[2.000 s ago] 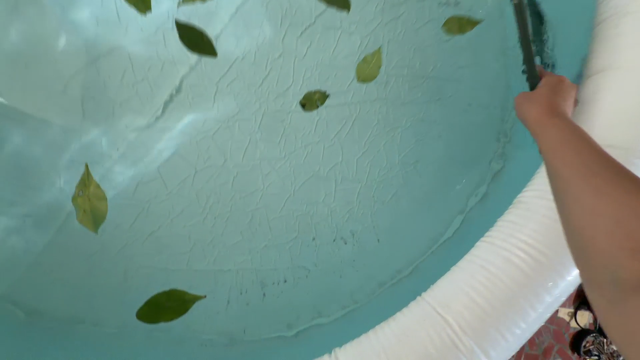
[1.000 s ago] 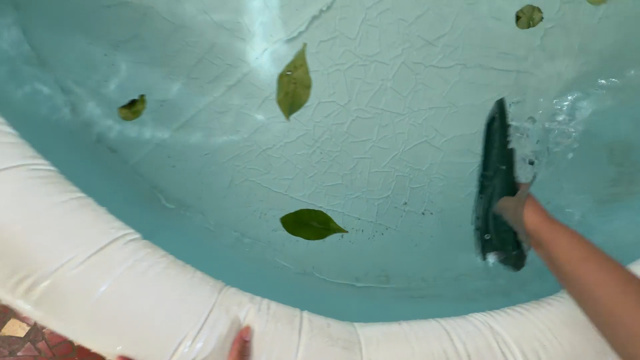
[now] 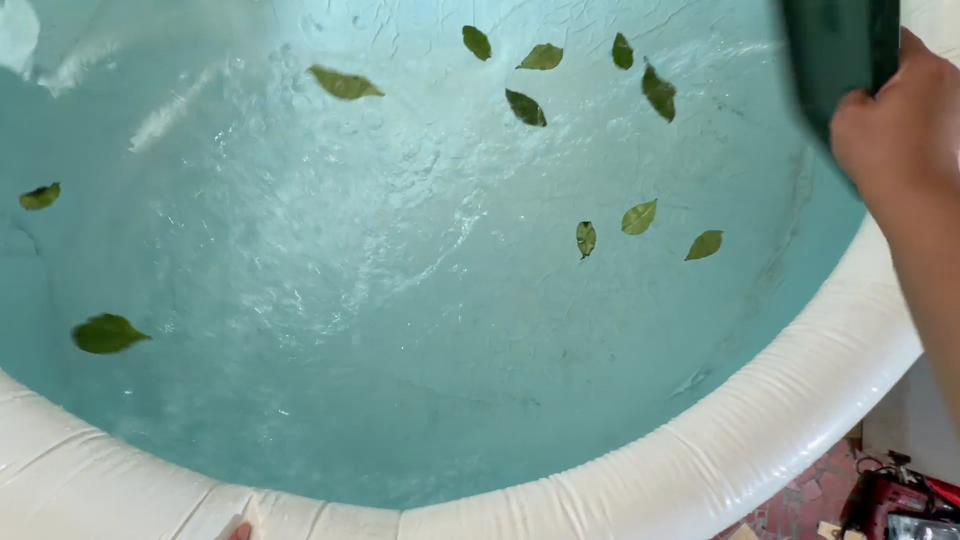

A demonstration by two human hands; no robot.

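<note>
Above the water at the upper right, my right hand [image 3: 896, 120] grips a dark green, flat-sided tool [image 3: 836, 60], partly out of view; its exact kind cannot be told. At the bottom edge, a fingertip of my left hand [image 3: 240, 531] touches the white inflated rim [image 3: 600, 495] of a pool, the rest of that hand being out of view. Several green leaves float in the water, among them a large one [image 3: 109, 334] at the lower left, a yellowish one [image 3: 345, 82] near the top and a small one [image 3: 586, 239] right of centre.
The pool's thick rim curves along the bottom and right. Ripples and bright reflections cover part of the water [image 3: 420, 300]. Outside the rim at the lower right are red floor tiles [image 3: 799, 495] and a dark red object [image 3: 885, 499] among other items.
My right hand has lifted the green tool out of the water, where it was a second ago, and moved up and right. More leaves and ripples are in view.
</note>
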